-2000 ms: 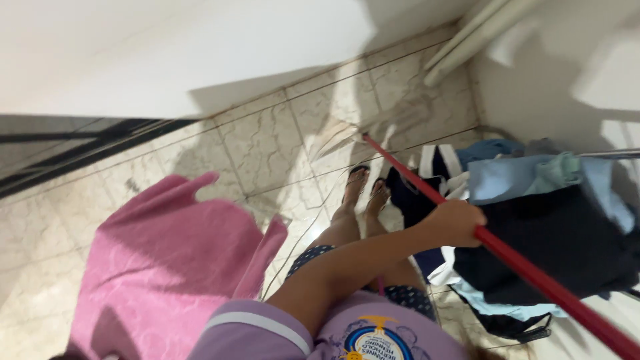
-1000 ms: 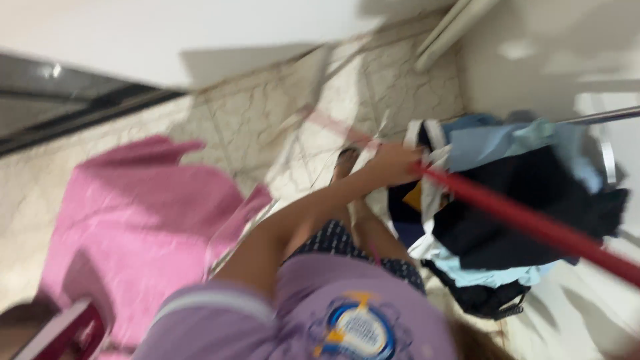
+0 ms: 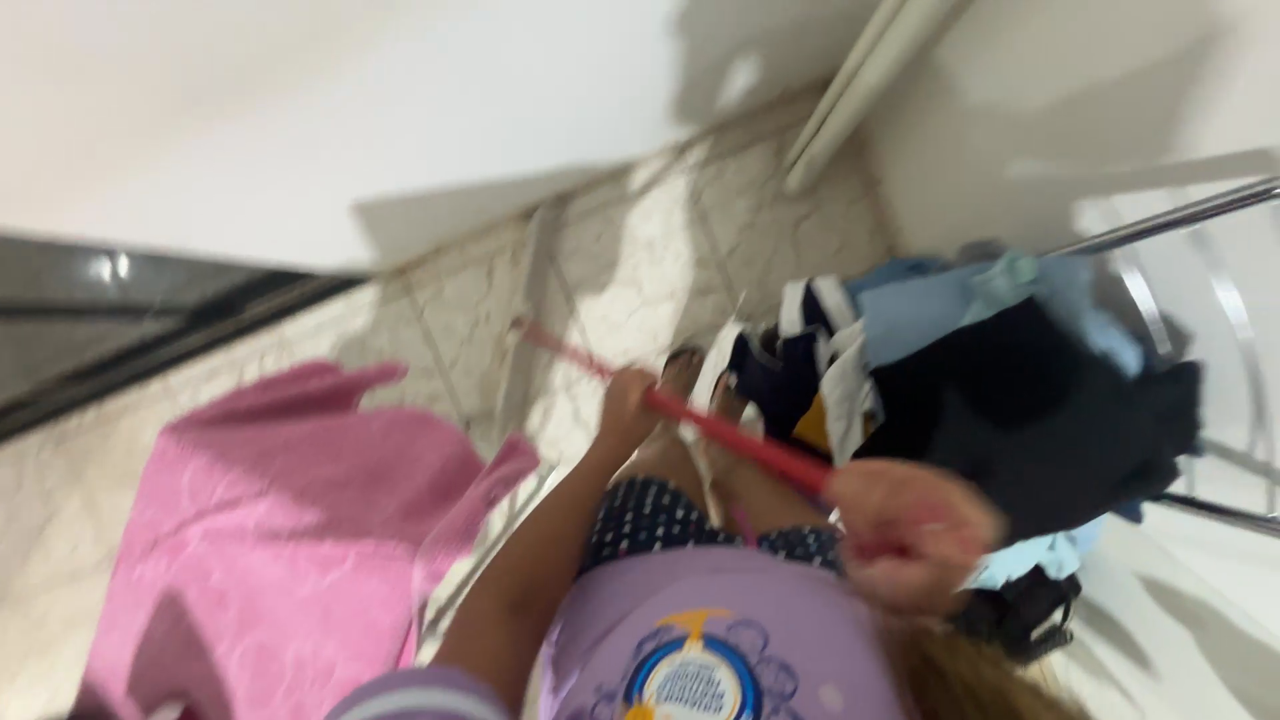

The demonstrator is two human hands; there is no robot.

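A long red pole (image 3: 745,442) slants across the view in front of my body. My left hand (image 3: 630,405) is closed around its middle part. Nearer the camera, my right hand (image 3: 912,530) grips the upper end, somewhat blurred. At the pole's far end a pale, narrow crosspiece (image 3: 522,320) lies on the tiled floor; it looks like a squeegee or mop head, though blur hides its exact kind.
A pink cloth (image 3: 300,520) hangs at the left. Clothes in black, blue and white (image 3: 1020,410) hang on a metal rack (image 3: 1180,215) at the right. Pale pipes (image 3: 850,95) stand by the wall corner. My feet are beside the clothes.
My left hand has moved left along with the pole. My right hand, not seen in the earlier frames, has come into view on the pole's upper end. The pole's far end has shifted left.
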